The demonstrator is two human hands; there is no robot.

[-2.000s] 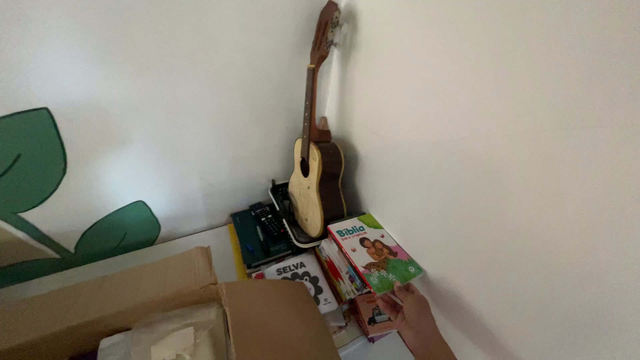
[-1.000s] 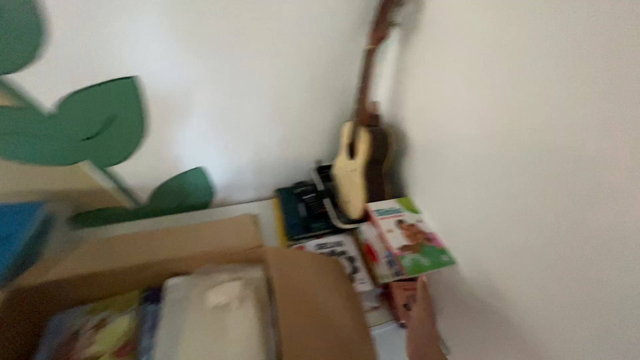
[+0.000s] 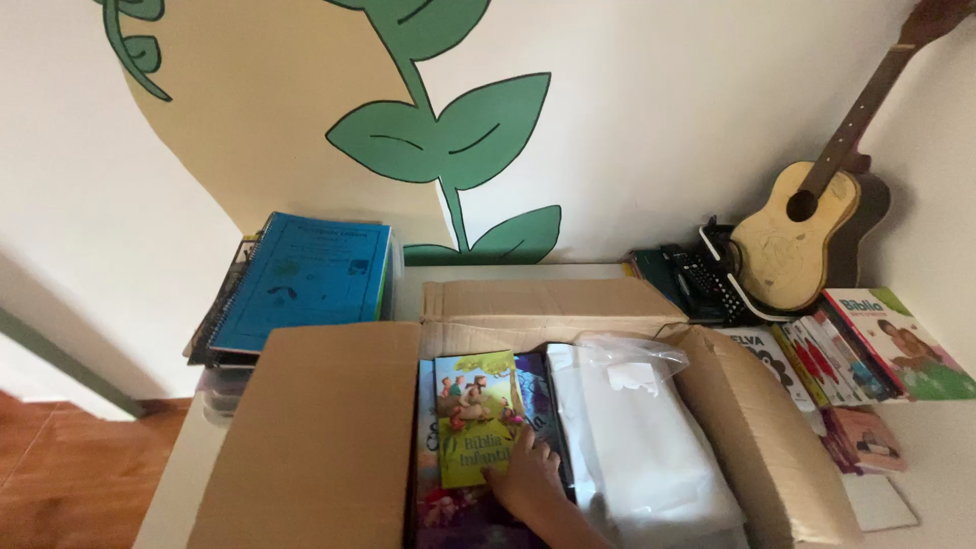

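Note:
A yellow-green illustrated children's Bible (image 3: pixel 476 412) lies on top of other books in an open cardboard box (image 3: pixel 335 427). My right hand (image 3: pixel 534 469) is at its lower right corner, thumb at the bottom edge and fingers curled by the right edge, gripping the corner. Under it, a purple and blue picture book (image 3: pixel 450 511) shows in part. To the right of my hand, a white packet in clear plastic (image 3: pixel 640 435) fills the other side of the box. My left hand is out of view.
A blue spiral-bound notebook (image 3: pixel 305 282) tops a stack at left. At right, a small guitar (image 3: pixel 801 229) leans in the corner behind a black tray with a remote control (image 3: pixel 690 274). Beside them are a row of books (image 3: pixel 839 358), another children's Bible (image 3: pixel 900 343) and a pink book (image 3: pixel 869 438).
My right hand has moved left, from the children's Bible by the right wall to the one in the box. The right-hand Bible rests on the row of books. The view has swung left.

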